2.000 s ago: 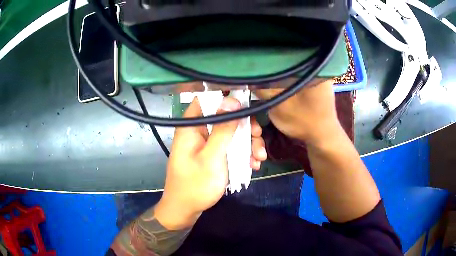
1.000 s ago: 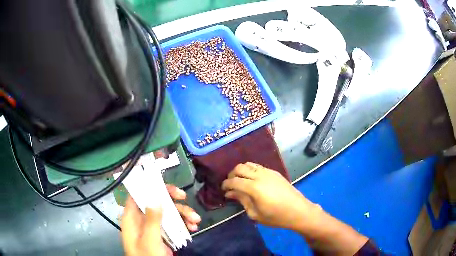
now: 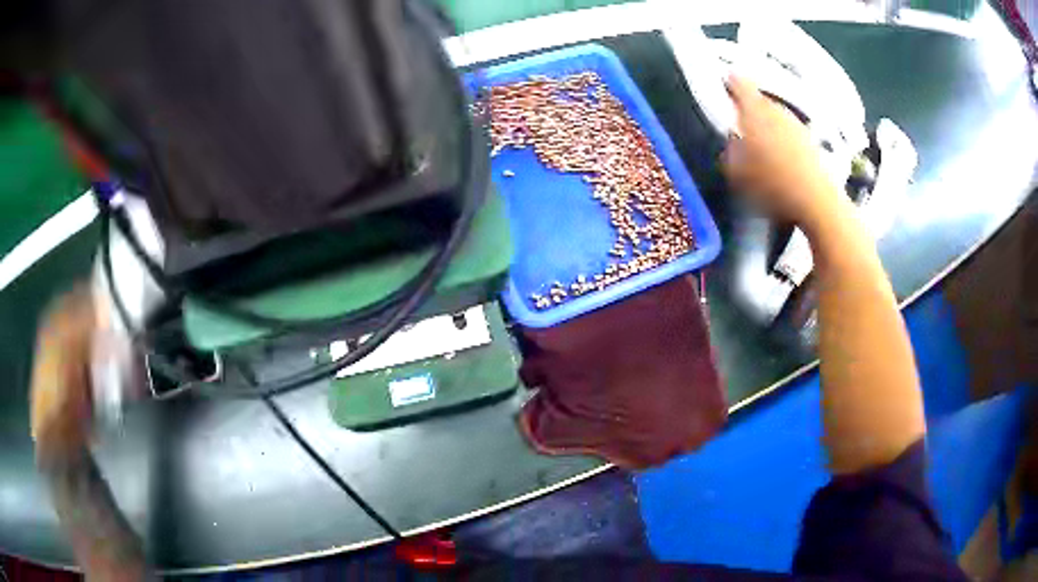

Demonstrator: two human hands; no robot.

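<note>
My left hand (image 3: pixel 66 370), blurred at the far left, holds white curved pieces (image 3: pixel 137 267), left of the press. My right hand (image 3: pixel 774 154) is over the loose white pieces (image 3: pixel 797 74) at the back right. Its fingertips overlap them, but blur hides whether they grip one. The riveting press (image 3: pixel 307 125) has a black head over a green frame. Its silver fixture plate (image 3: pixel 415 341) shows below, with no white piece visible on it. The blue parts tray (image 3: pixel 706 233) holds copper-coloured rivets (image 3: pixel 569 125).
A maroon cloth (image 3: pixel 626 375) lies at the bench edge below the tray. Black cables loop before the press, and a thin black cord (image 3: pixel 324 460) runs to the bench edge. The smartphone (image 3: pixel 182 370) lies partly hidden left of the press. Something red (image 3: pixel 427 549) shows below the edge.
My left hand has moved from the press front to the far left with the white pieces. My right hand has moved from beside the cloth up to the loose white pieces. The view has shifted.
</note>
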